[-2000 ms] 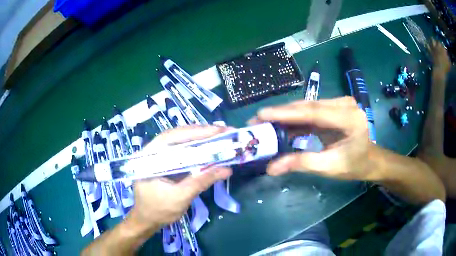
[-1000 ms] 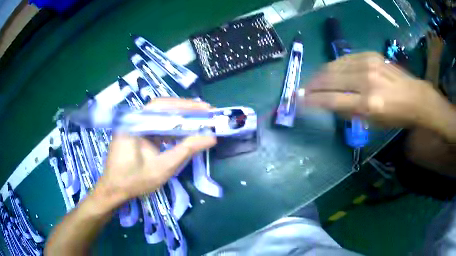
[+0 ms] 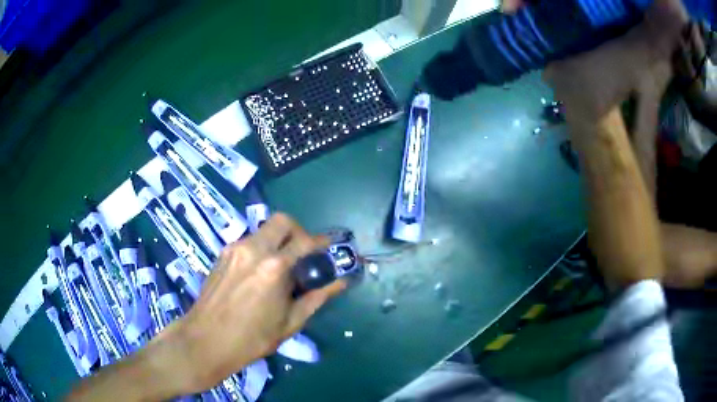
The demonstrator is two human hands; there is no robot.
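Observation:
My left hand [image 3: 250, 294] grips a handheld device [image 3: 317, 268] low over the bench, its black rounded end towards me and an opening with inner parts at its right side. Most of the device is hidden by the hand. Thin lead wires [image 3: 389, 253] show beside it. My right hand [image 3: 617, 67] holds the thick blue-and-black electric screwdriver [image 3: 534, 35] raised at the upper right, its black tip pointing left above the separate device. That white-lavender device [image 3: 412, 169] lies on the bench right of the screw tray. The black screw tray [image 3: 322, 106] holds many bright screws.
Many white-lavender devices [image 3: 189, 235] lie piled at the left, on the dark green bench [image 3: 487, 196]. A white edge strip [image 3: 228, 126] and green conveyor run behind. A blue bin [image 3: 47, 23] is at the upper left. Another person's arm [image 3: 688, 247] shows at right.
My right hand has picked the electric screwdriver up from the bench and raised it. My left hand has turned the device so its black end faces me. The view has shifted.

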